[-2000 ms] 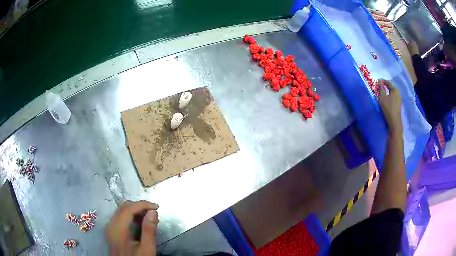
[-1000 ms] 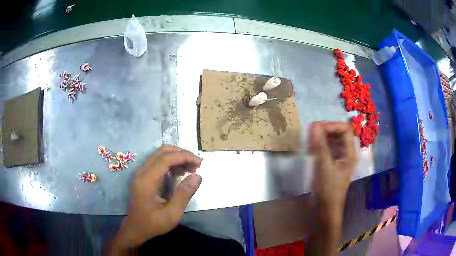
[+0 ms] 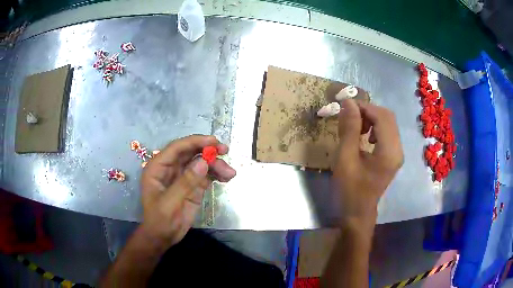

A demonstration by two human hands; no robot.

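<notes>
My left hand (image 3: 177, 188) holds a bright red rounded figurine part (image 3: 210, 154) between thumb and fingers, above the bench's front middle. My right hand (image 3: 368, 152) is over the right part of the stained cardboard pad (image 3: 281, 124). Its fingertips are at two white glue holders, one nearer (image 3: 329, 109) and one farther (image 3: 346, 93). Whether the fingers grip a thin stick there cannot be made out. A loose pile of red parts (image 3: 436, 121) lies right of the pad.
Red-and-white figurine bodies (image 3: 112, 66) lie at the back left. Partly assembled figurines (image 3: 116, 175) lie left of my left hand. A second cardboard pad (image 3: 45, 112) bears a white lump. A translucent bottle (image 3: 191, 21) stands at the back edge. A blue bin (image 3: 478, 118) is at the right.
The view has swung right-to-left across the bench. My right hand has come from the blue bin, past the red pile, to the glue holders. A red part now shows in my left hand.
</notes>
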